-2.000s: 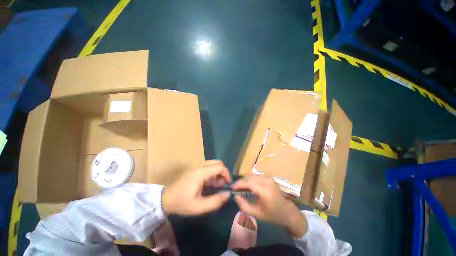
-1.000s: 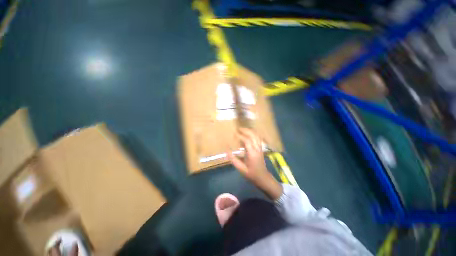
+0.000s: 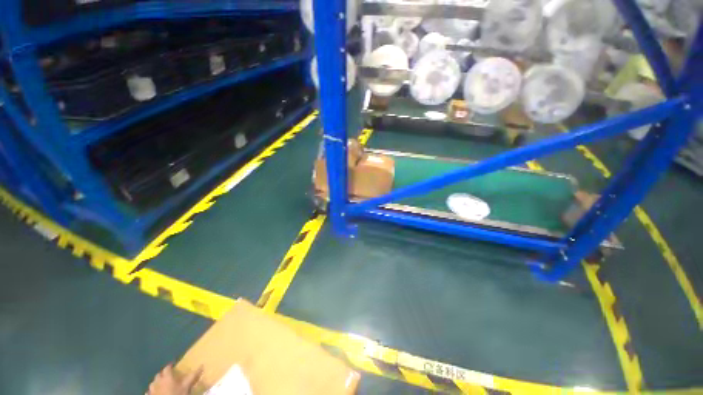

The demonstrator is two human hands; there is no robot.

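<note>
A closed brown carton (image 3: 270, 347) shows at the bottom left, cut off by the lower edge. A white label (image 3: 231, 383) is on its top. One hand, which looks like my left hand (image 3: 176, 382), is at the carton's left side with its fingers against the cardboard. It is small, blurred and mostly cut off, so its grip is unclear. My right hand is out of the picture.
A blue rack frame (image 3: 333, 116) with a diagonal beam stands ahead. Behind it are a green low shelf (image 3: 509, 193), small cartons (image 3: 372, 177) and plastic-wrapped reels (image 3: 493, 83). Dark bins (image 3: 193, 146) fill a blue rack at left. Yellow-black tape (image 3: 185, 297) crosses the floor.
The view has swung right and up towards the racks. The open carton with the white reel and my feet have left the picture. The closed carton now sits at the lower left.
</note>
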